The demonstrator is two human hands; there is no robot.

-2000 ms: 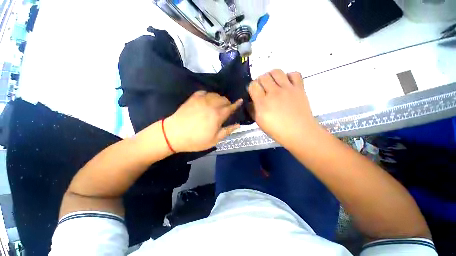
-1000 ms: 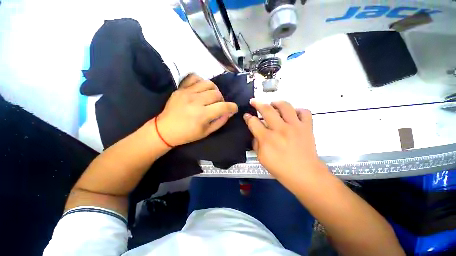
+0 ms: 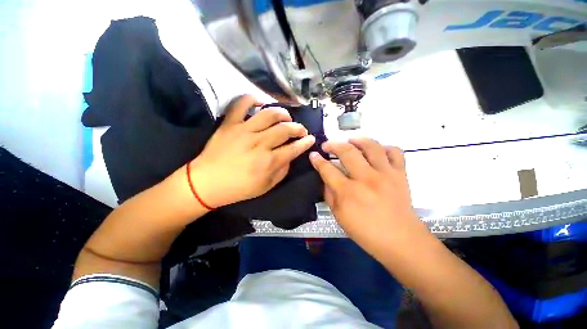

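A black fabric panel (image 3: 145,122) lies on the white machine table, its right end under the needle area (image 3: 315,103) of the sewing machine. My left hand (image 3: 254,151) rests on top of the panel just left of and below the needle, fingers bent, a red string on the wrist. My right hand (image 3: 363,173) is at the panel's right edge, with thumb and index fingertips on the fabric edge close to my left fingertips. The right hand seems to pinch the edge. White cloth (image 3: 225,96) shows beside the panel, behind my left hand.
The machine's tension dial (image 3: 348,90) is just right of the needle. A black phone (image 3: 501,78) and a brown patch (image 3: 528,183) lie to the right. A measuring tape (image 3: 495,220) runs along the front edge. Dark cloth (image 3: 45,250) hangs at left; a blue crate (image 3: 560,308) is below right.
The view has shifted closer to the machine. The bunched panel now lies flatter, with its end under the needle area. My left hand has moved from pinching the fabric to lying over it.
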